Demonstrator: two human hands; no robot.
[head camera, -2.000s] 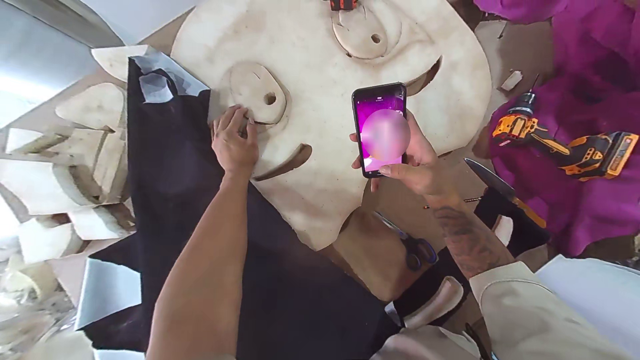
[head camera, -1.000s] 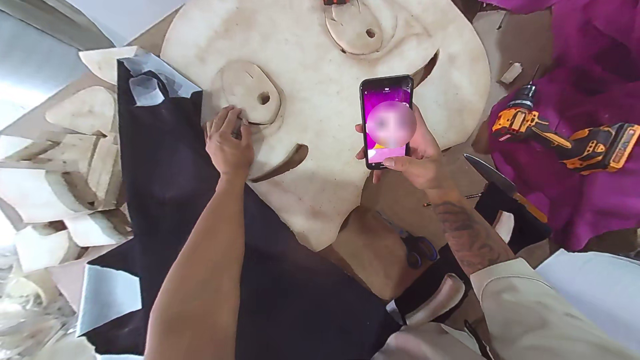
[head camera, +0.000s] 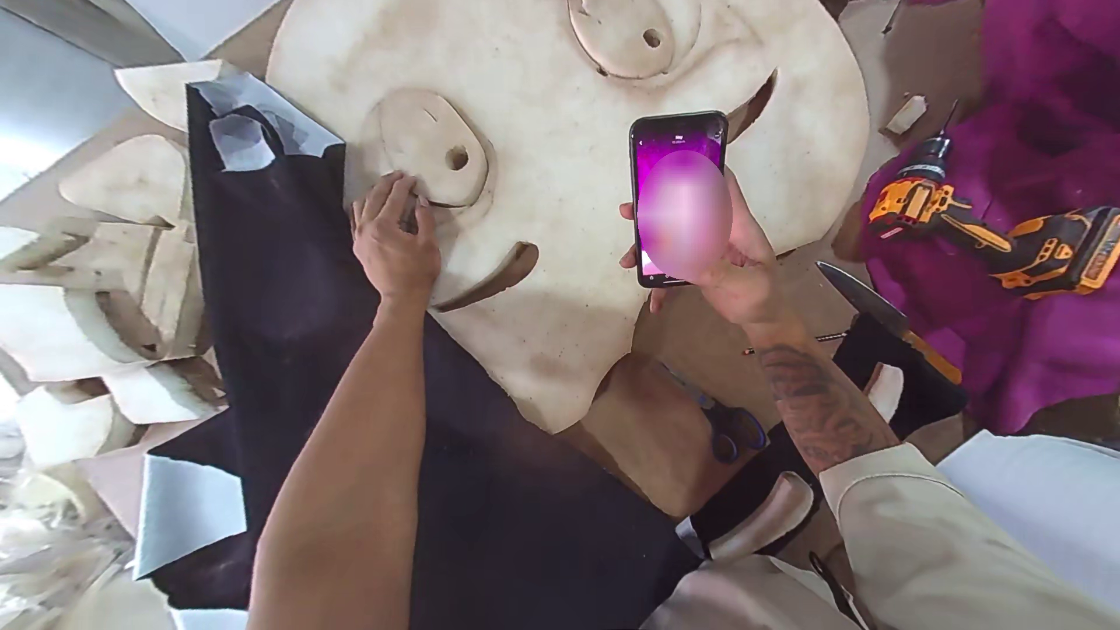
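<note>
In the head view, my right hand (head camera: 744, 271) holds a black smartphone (head camera: 640, 201) upright over a large pale foam piece (head camera: 560, 341); much of its lit magenta screen is blurred. My left hand (head camera: 398, 236) rests at the lower left edge of a raised oval foam piece (head camera: 429, 144) with a small hole in it. Its thumb and index finger are apart, with nothing seen between them. Another oval foam piece (head camera: 626, 35) with a hole lies higher on the large one. Curved slots cut the foam near each oval. Black fabric (head camera: 516, 542) lies beneath my left forearm.
Foam offcuts (head camera: 122, 254) are heaped at the left. On magenta fabric (head camera: 1032, 359) at the right lies a cordless drill (head camera: 980, 223) with a bit fitted. A knife (head camera: 862, 293), its blade bare, and scissors (head camera: 731, 429) lie near my right forearm.
The phone in my right hand has moved a little to the right over the foam. My left hand stays at the edge of the oval piece.
</note>
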